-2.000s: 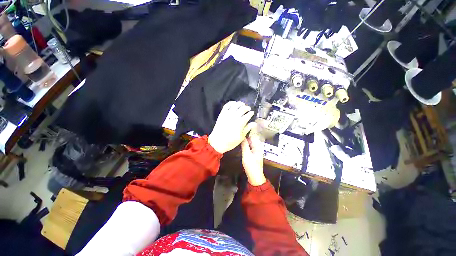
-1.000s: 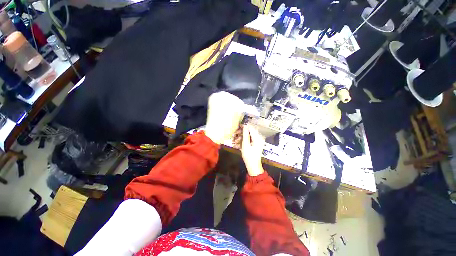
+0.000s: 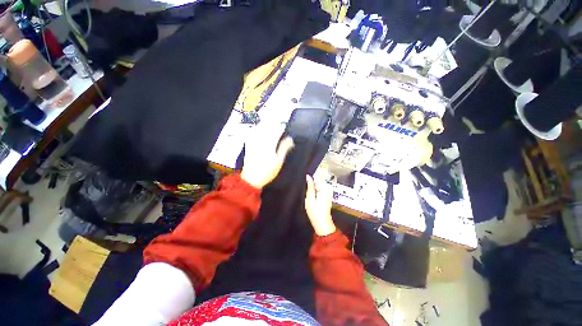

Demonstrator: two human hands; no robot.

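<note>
A black cloth piece (image 3: 284,191) runs from beside the presser foot area down over the table edge onto my lap. Its upper part lies narrow and flat left of the white JUKI machine head (image 3: 389,121). My left hand (image 3: 265,159) is at the cloth's left edge, its thumb spread over the cloth; its fingers are washed out against the white table. My right hand (image 3: 319,202) is at the cloth's right edge, below the machine; whether it pinches the cloth is hidden. The needle is too small to see.
A large black cloth spread (image 3: 166,102) covers the left side, beside a yellow-brown strip (image 3: 271,76). The white table (image 3: 440,219) carries dark scraps at right. A thread stand holder (image 3: 536,118) is upper right. A wooden stool (image 3: 80,274) stands lower left. Bottles are on a side table.
The cloth bunched left of the machine has been drawn down and now lies lengthwise over my lap, baring the white table. My left hand has moved left, and my hands are farther apart.
</note>
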